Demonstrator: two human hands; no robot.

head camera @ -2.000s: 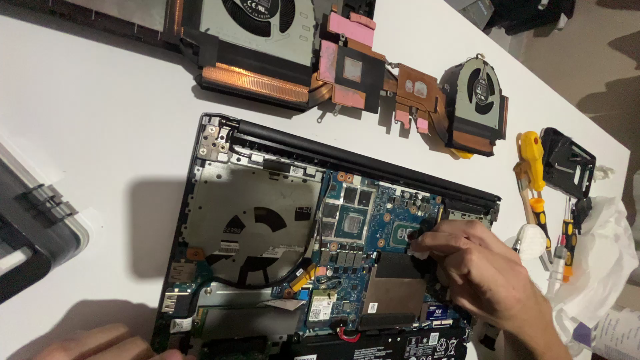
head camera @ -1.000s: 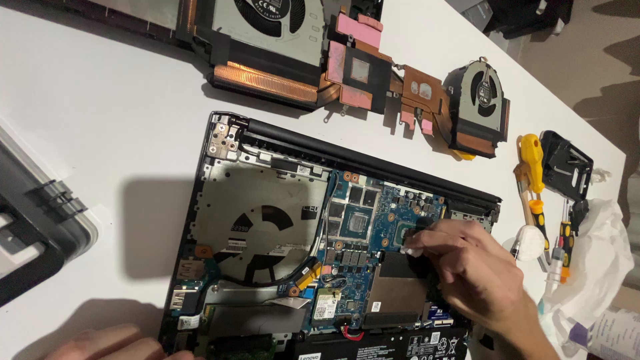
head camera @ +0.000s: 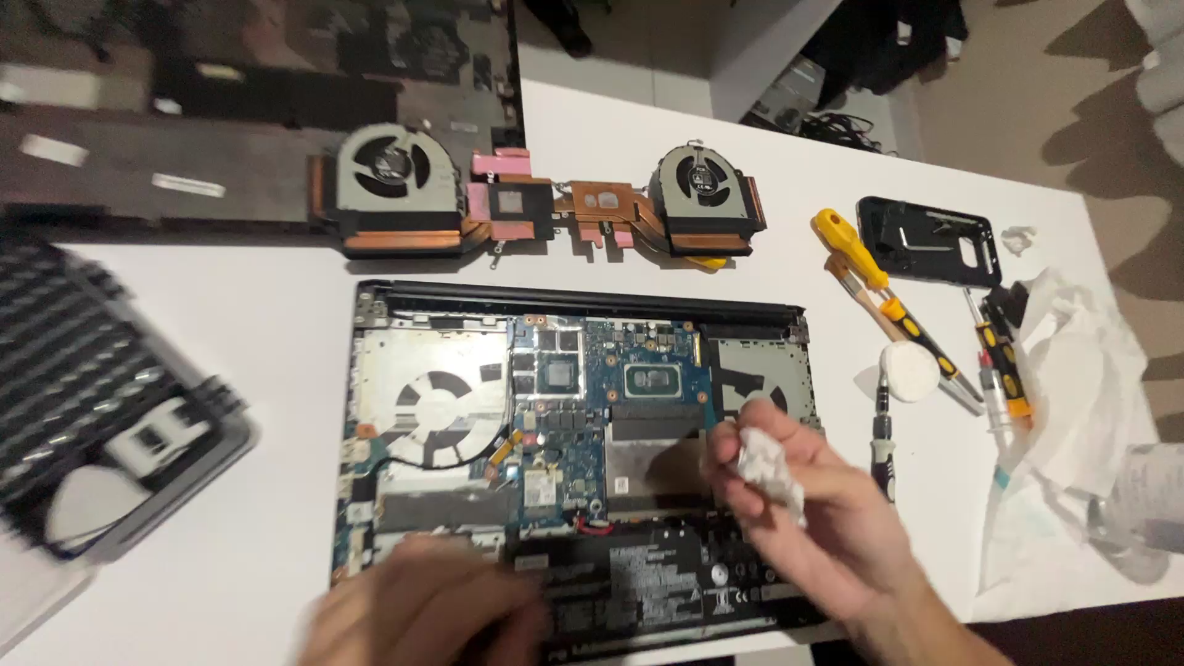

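An opened laptop (head camera: 435,361) lies on the white table, its blue motherboard (head camera: 564,444) and black battery (head camera: 647,573) exposed. Between the thumb and fingers of my right hand (head camera: 823,499) is a crumpled piece of white tissue (head camera: 770,467), raised over the laptop's right half. My left hand (head camera: 425,601), blurred, is over the laptop's lower left part; its fingertips are too unclear to tell what they touch. The processor die (head camera: 653,380) shows bare and shiny. Behind the laptop lies the removed copper heatsink (head camera: 606,199) with its two fans (head camera: 393,166) and pink thermal pads.
At left is an open black case (head camera: 176,351) of tool bits. The laptop's bottom cover (head camera: 250,166) lies at the upper left. To the right are yellow-handled tools (head camera: 846,245), a round white pad (head camera: 908,372), a black phone case (head camera: 930,242), a syringe and crumpled white plastic (head camera: 1064,407).
My right hand has lifted off the processor area and turned palm up with the tissue. My left hand has moved from the laptop's left corner to over its lower left part. The view has shifted.
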